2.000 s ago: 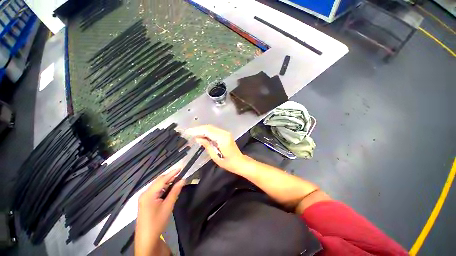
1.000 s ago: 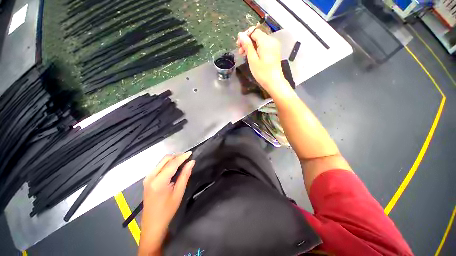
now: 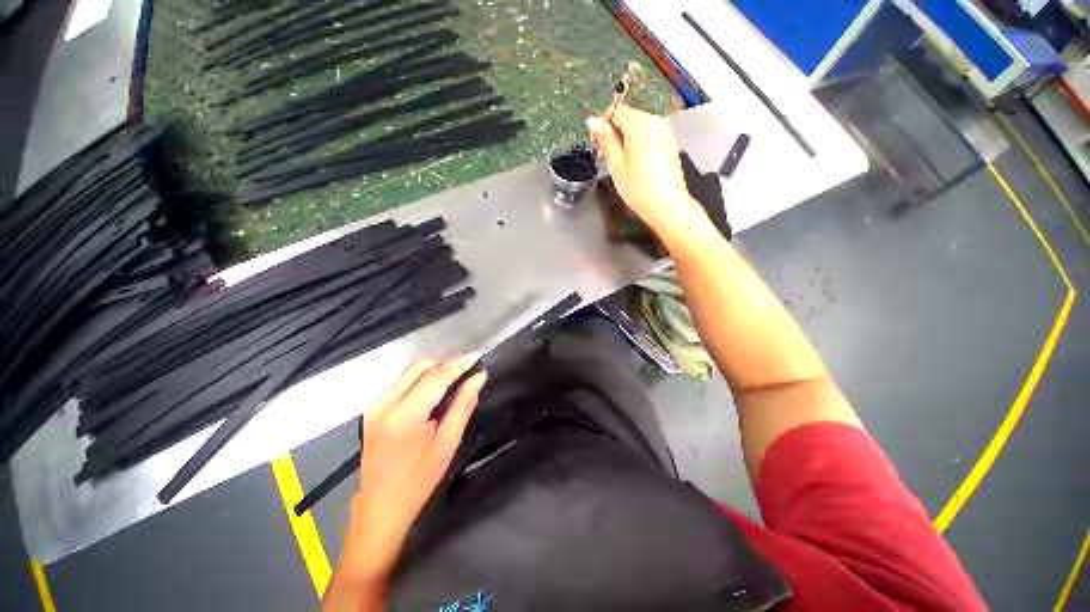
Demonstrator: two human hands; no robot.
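Observation:
My left hand (image 3: 418, 418) holds a narrow black strap (image 3: 532, 325) over the dark apron (image 3: 574, 502); the strap's far end rests near the table edge and its other end sticks out at lower left. My right hand (image 3: 642, 155) is raised just right of a small clear cup (image 3: 574, 175) of black liquid, its fingers pinching a thin applicator (image 3: 622, 91) whose details are blurred. Brown leather pieces (image 3: 628, 224) lie under my right wrist, partly hidden.
A pile of black straps (image 3: 263, 347) lies on the metal table (image 3: 514, 251). More straps lie in rows on the green speckled mesh (image 3: 359, 191). A short black piece (image 3: 735, 154) and a long single strip (image 3: 751, 84) lie at right. Pale green cloth (image 3: 672, 323) is below the table edge.
My right hand has left the strap at my lap and moved up and right beside the cup. My left hand still holds the strap. The view has shifted, showing the pile higher.

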